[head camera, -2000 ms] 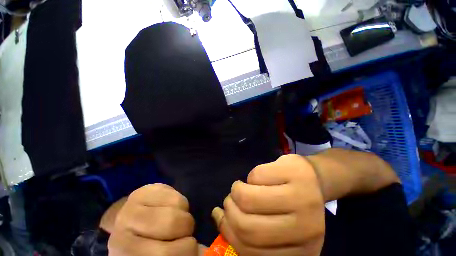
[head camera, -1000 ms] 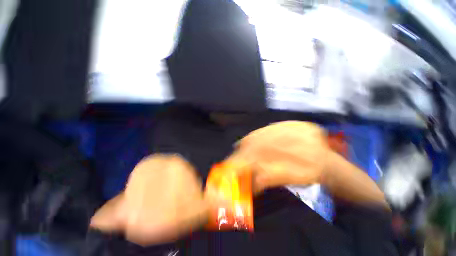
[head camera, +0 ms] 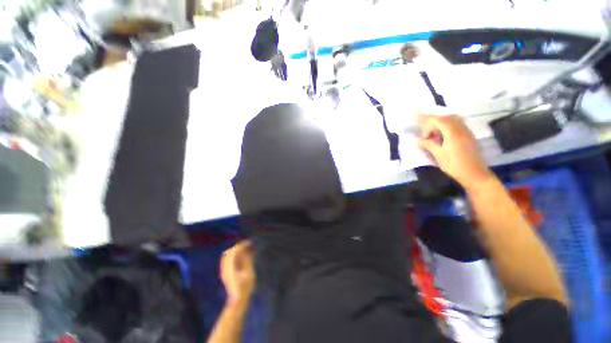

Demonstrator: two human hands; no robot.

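A black fabric panel point(head camera: 288, 161) with a rounded end lies under the needle area point(head camera: 328, 90) and hangs over the table's front edge. My left hand point(head camera: 238, 271) is below that edge, left of the hanging black fabric, fingers curled; its grip is unclear. My right hand point(head camera: 452, 147) is over the white fabric panel point(head camera: 409, 144) right of the needle, thumb and forefinger curled together. Blur and glare hide whether they pinch it. Dark pieces show at the white panel's edges. The orange packet is in neither hand as far as visible.
A stack of black cut pieces point(head camera: 151, 147) lies left. The white sewing machine head point(head camera: 395, 50) spans the back. A flat dark rectangle point(head camera: 526, 128) lies right. A blue basket point(head camera: 569, 234) with orange-red material point(head camera: 526, 204) stands below right. A dark-haired head point(head camera: 110, 308) seems visible lower left.
My hands have parted: the right moved up and right to the white panel, the left down beside the black fabric. The orange packet has left them. The view now takes in more of the machine.
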